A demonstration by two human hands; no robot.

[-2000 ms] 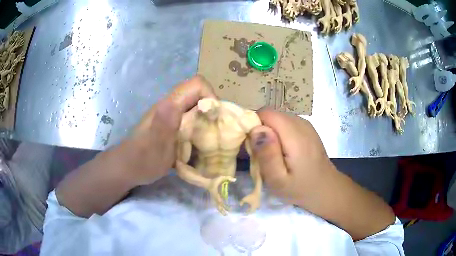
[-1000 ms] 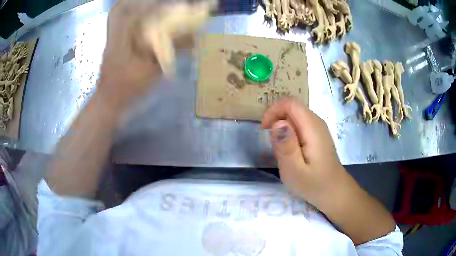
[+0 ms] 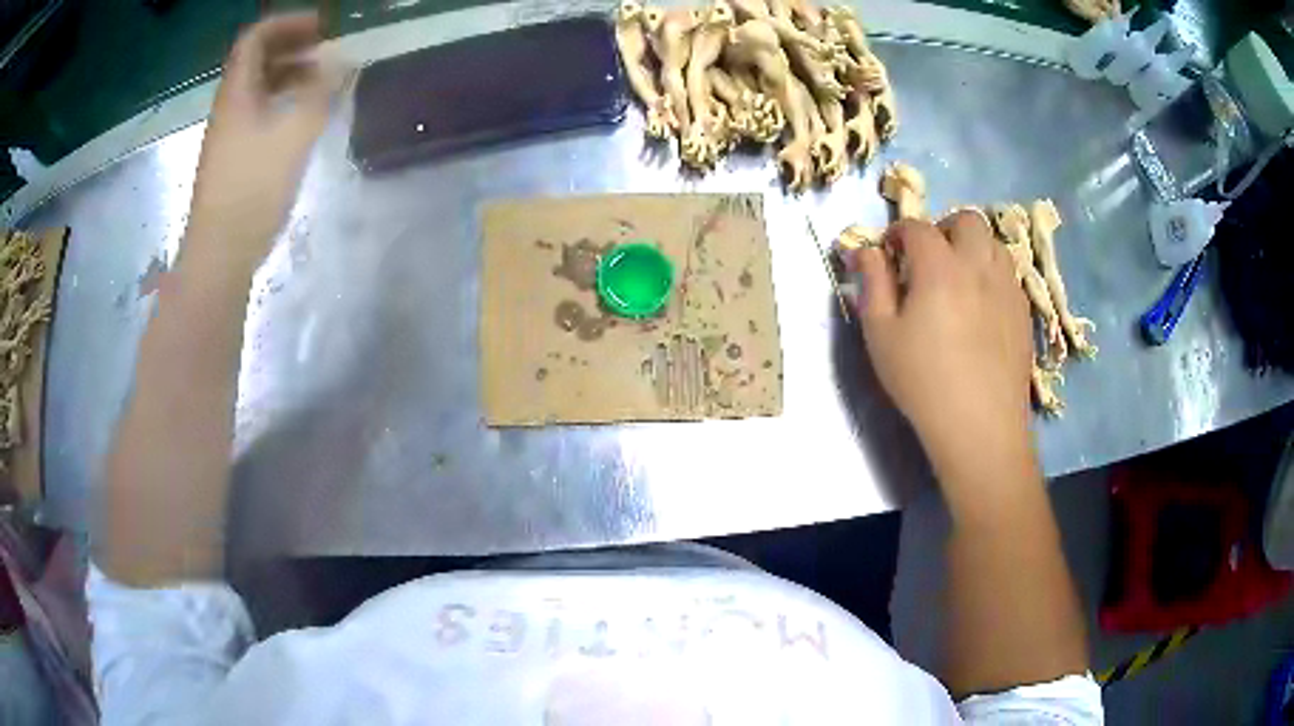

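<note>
My right hand is over the smaller row of tan figure arms at the right of the bench. Its fingertips and thumb are at their shoulder ends and partly hide them; whether it grips one is unclear. My left hand is blurred at the upper left, by the bench's far edge, with no torso showing in it. A green glue cap holding liquid stands on the stained cardboard mat.
A black smartphone and a larger heap of arms lie beyond the mat. White bottles, a clear container and a blue-handled tool are at right. Cardboard with tan parts is far left. A red stool stands below.
The torso has gone from my hands and out of sight. My left hand has moved up and left to the far edge; my right hand has moved right onto the arms. The view has shifted.
</note>
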